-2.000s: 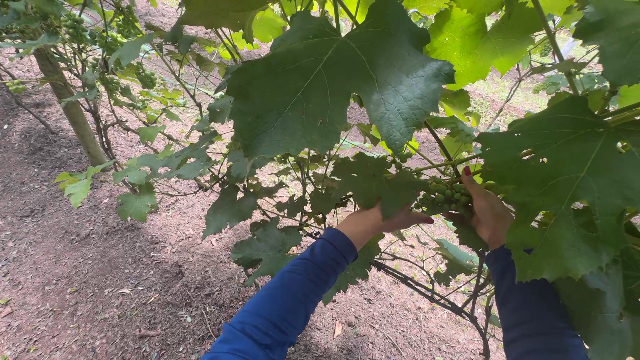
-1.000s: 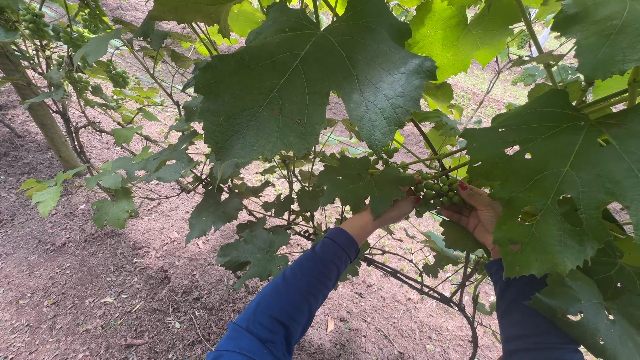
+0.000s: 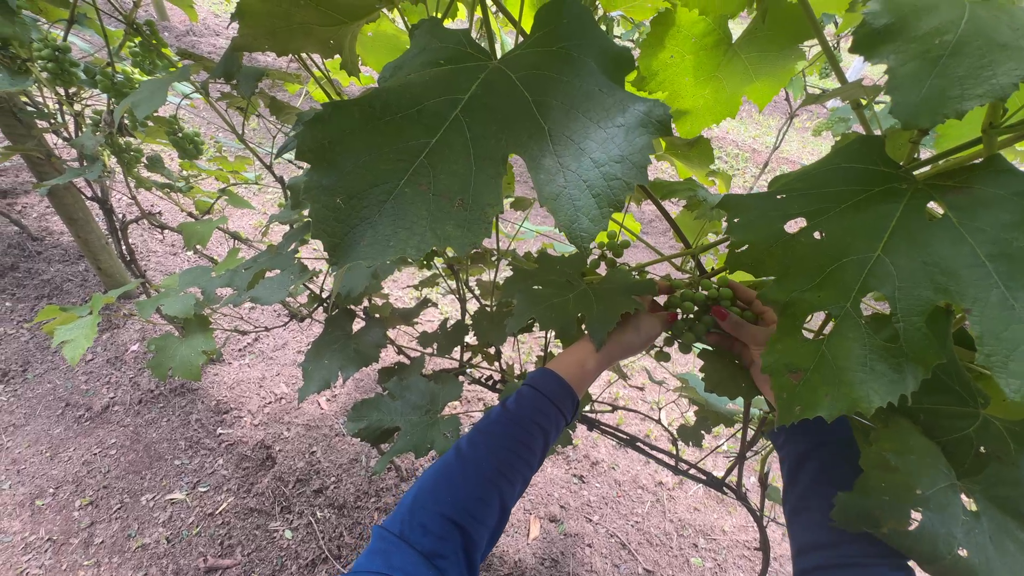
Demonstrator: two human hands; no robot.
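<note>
A bunch of small green grapes (image 3: 693,308) hangs from the vine right of the middle. From the left, my left hand (image 3: 636,332) reaches to it, its fingertips at the grapes and partly covered by a vine leaf (image 3: 564,294). My right hand (image 3: 746,328) cups the bunch from the right, thumb against the berries. A smaller cluster of grapes (image 3: 610,250) shows just above, to the left. Whether either hand grips firmly is hard to tell, as leaves and berries hide some fingers.
A large grape leaf (image 3: 480,128) hangs in front at upper middle, and a leaf with holes (image 3: 872,272) at the right. Dark woody canes (image 3: 664,460) cross below the hands. At the left stand a wooden post (image 3: 68,200) and more grape bunches (image 3: 58,62). Bare soil (image 3: 160,472) lies beneath.
Both hands have stayed at the bunch. More of the grapes shows between them than two seconds ago. The view has shifted somewhat.
</note>
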